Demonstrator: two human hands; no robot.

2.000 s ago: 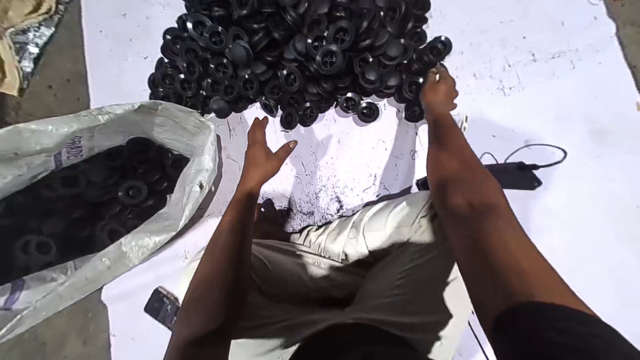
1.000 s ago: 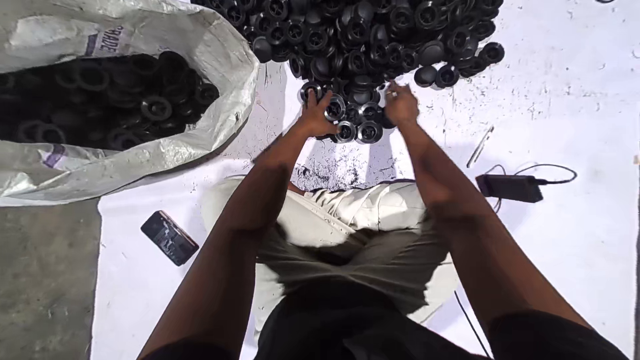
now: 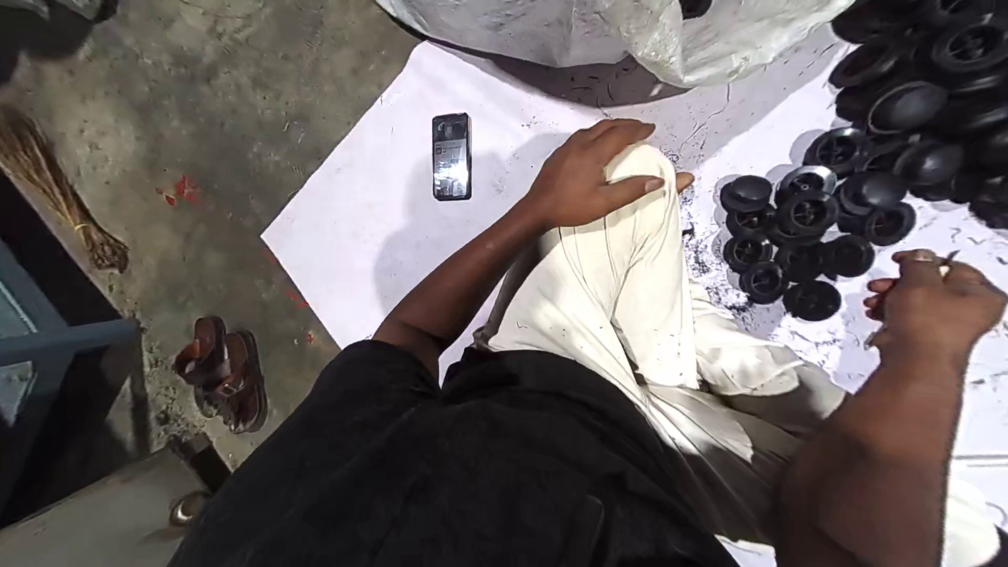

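My left hand (image 3: 594, 177) rests on the knee of my light trousers (image 3: 622, 291), fingers apart and holding nothing. At the right, my right hand (image 3: 933, 303) hovers by the near edge of a group of round black plastic parts (image 3: 807, 213). Its fingers are curled, and whether a small thing sits between them cannot be told. A larger heap of the same black parts (image 3: 906, 106) fills the top right corner. Some parts show a spoked side, others a smooth domed side.
A white woven sack (image 3: 567, 31) lies at the top. A mobile phone (image 3: 452, 157) is on the white sheet (image 3: 339, 228) left of my knee. Brown sandals (image 3: 228, 374), a straw broom (image 3: 71, 197) and a blue-grey metal frame (image 3: 63, 342) are on the concrete floor at the left.
The view has swung far to the left. My left hand has gone from the black parts to my knee. My right hand has drawn back a little from the parts.
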